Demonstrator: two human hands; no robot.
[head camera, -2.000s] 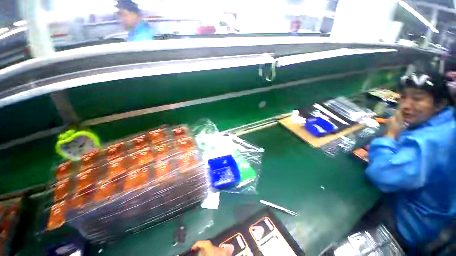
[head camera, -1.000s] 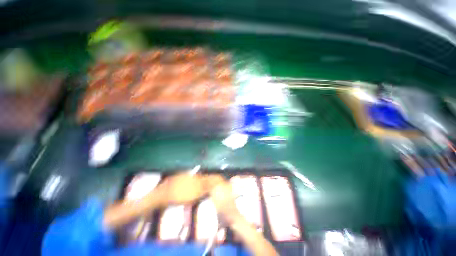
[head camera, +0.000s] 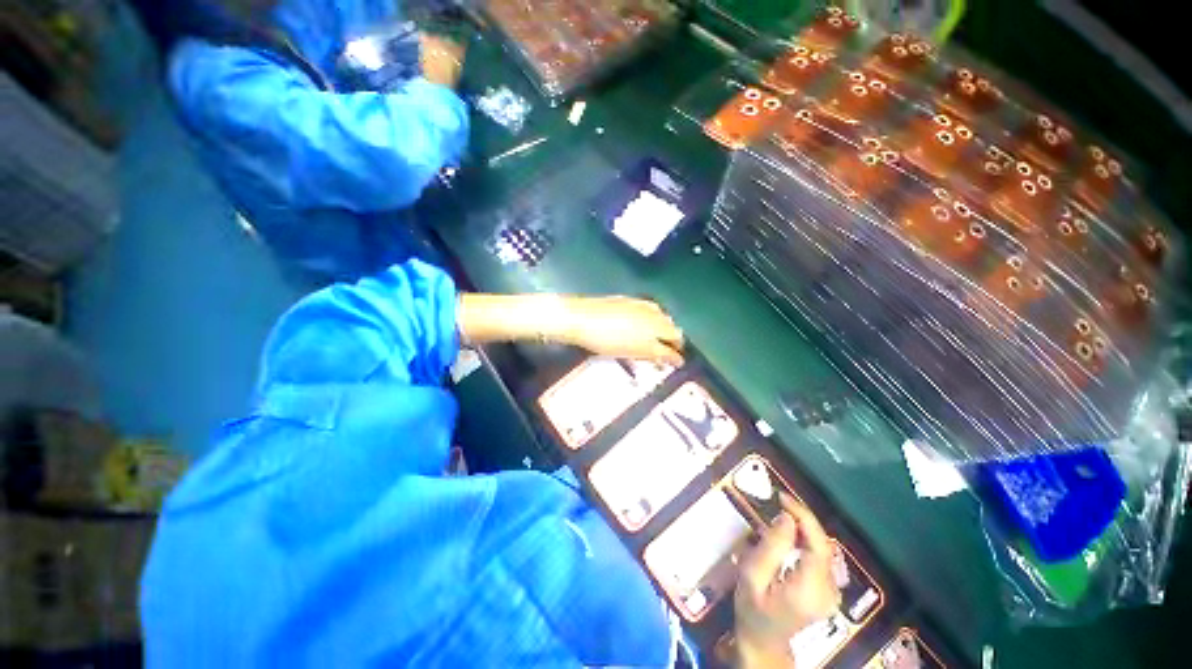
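Observation:
The black tray runs diagonally across the lower middle, with several orange-rimmed phone housings in a row. My left hand lies over the tray's upper-left end, by the first housing; its fingers point down and whether they grip anything is unclear. My right hand is over the housings toward the lower right, thumb and fingers pinched on a thin dark tool that looks like tweezers. Its tip is at the camera end of a housing. The hand partly hides the housings below it.
A tall stack of blister trays with orange parts stands at upper right. A blue parts bin on a plastic bag and white paper lie beyond. A dark box with white pieces and dotted sheet are above. A blue-sleeved person sits at upper left.
The view has swung left and tilted, from the worker on the right to the one on the left. My hands, close together a second ago, are now apart along the tray.

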